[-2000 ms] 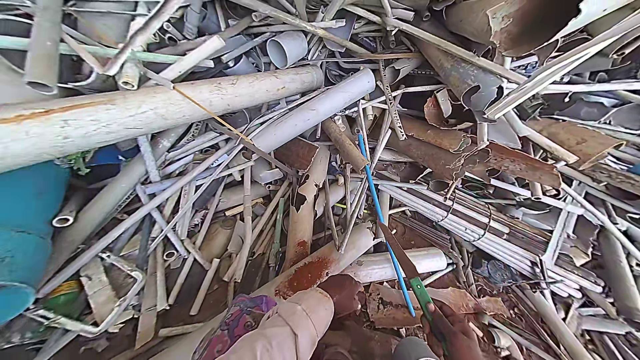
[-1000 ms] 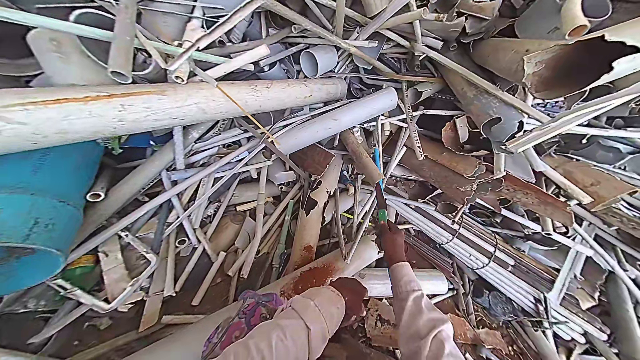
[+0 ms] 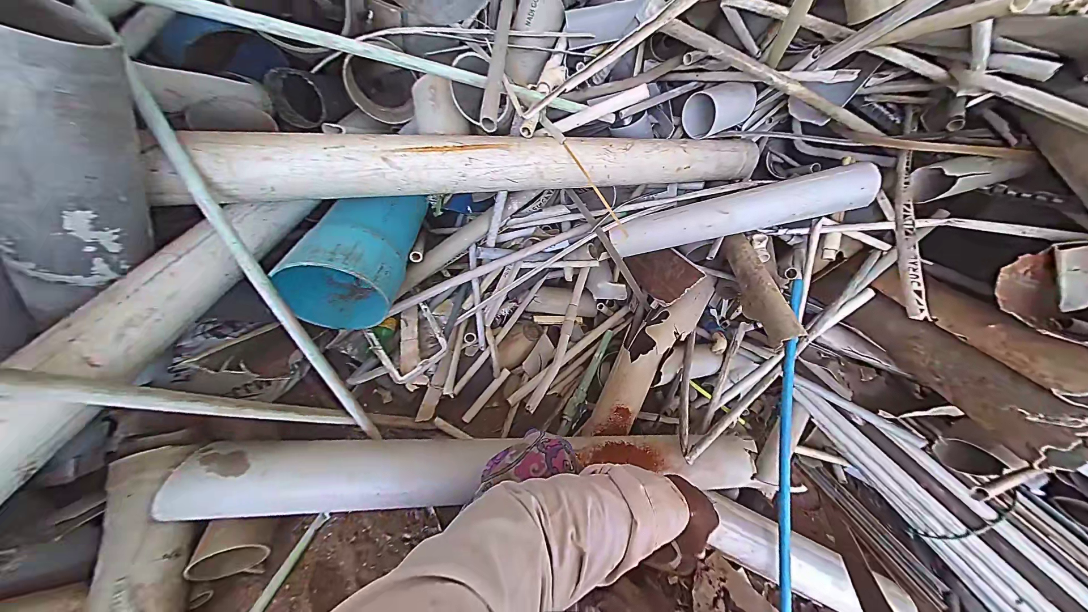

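My left hand (image 3: 697,523), below a beige sleeve (image 3: 544,531), is closely bent beside a large off-white pipe (image 3: 340,476); its fingers are mostly hidden, so its hold is unclear. Patterned cloth (image 3: 529,459) lies against the sleeve. A thin blue pipe (image 3: 787,442) runs upright to the right of this hand and leaves the lower edge. My right hand is out of view, and so is the green handle of its bladed tool. A dark narrow strip (image 3: 854,552) shows at the lower right; whether it is the blade, I cannot tell.
Pipes and broken pipe pieces are heaped all around. A long cream pipe (image 3: 450,166) lies across the back, above a wide turquoise pipe (image 3: 340,272). A thin pale green strip (image 3: 229,229) slants across the left. Thin white pipes (image 3: 926,484) lie bundled at the right.
My right hand, seen one second ago on the green-handled tool at the blue pipe, has left the view. More of the blue pipe shows than then. The view has shifted left.
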